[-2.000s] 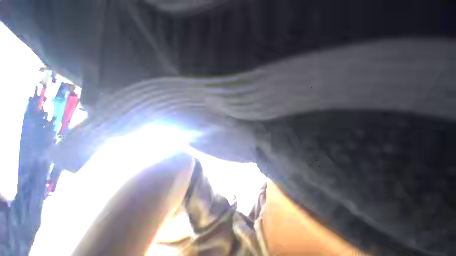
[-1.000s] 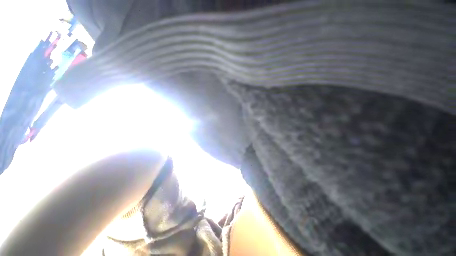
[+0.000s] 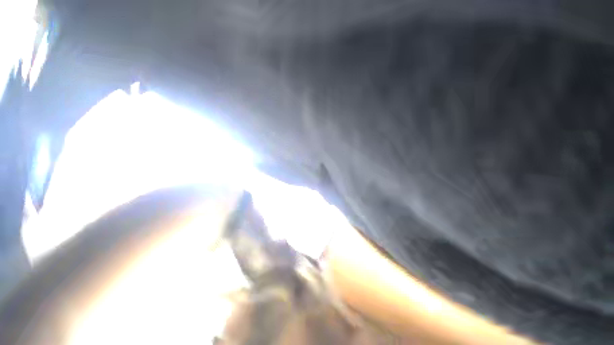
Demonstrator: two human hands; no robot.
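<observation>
A dark grey cloth (image 3: pixel 471 135) fills the top and right of the head view, very close to the camera and blurred, with soft folds along its lower edge. No hand can be made out. A smooth skin-toned shape (image 3: pixel 411 296) runs under the cloth's lower edge. A second curved, brownish shape (image 3: pixel 101 242) lies at the lower left, partly washed out by glare. I cannot tell which body parts these are.
Crumpled light and dark patterned fabric (image 3: pixel 276 276) lies between the two shapes at the bottom. Strong white glare fills the middle left. A blurred bluish shape (image 3: pixel 13 202) stands at the left edge.
The ribbed grey band that crossed the upper view has moved up and no longer shows clearly. The dark cloth has shifted up and covers more of the top. The picture is more blurred.
</observation>
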